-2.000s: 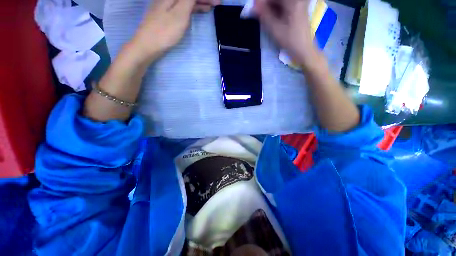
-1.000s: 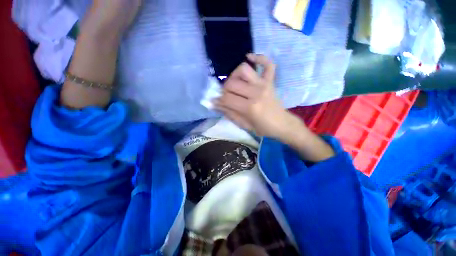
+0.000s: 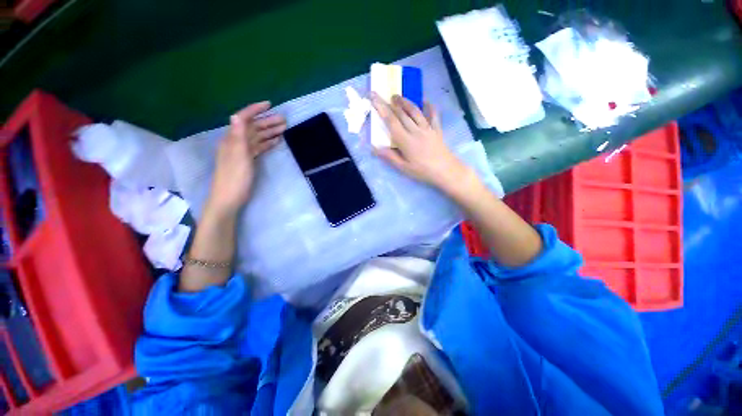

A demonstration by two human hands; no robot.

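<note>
A black smartphone (image 3: 329, 169) lies tilted on the white ribbed mat (image 3: 285, 252), with a pale line across its screen. My left hand (image 3: 248, 150) is beside the phone's upper left, fingers apart, holding nothing visible. My right hand (image 3: 413, 140) is on the lower part of the squeegee block (image 3: 394, 84) with blue, yellow and white bands; whether the fingers grip it is unclear. A small crumpled white wipe (image 3: 355, 110) lies between the phone and the block.
Crumpled white cloths (image 3: 146, 203) lie at the left, beside a red tray stack (image 3: 89, 268) holding phones. A white film stack (image 3: 491, 68) and a shiny plastic heap (image 3: 598, 73) lie at the upper right. An empty red tray (image 3: 626, 219) is below the bench's right edge.
The view has shifted, showing more of the bench. My right hand has moved from the phone's near end to the squeegee block. The white piece it held now lies on the mat.
</note>
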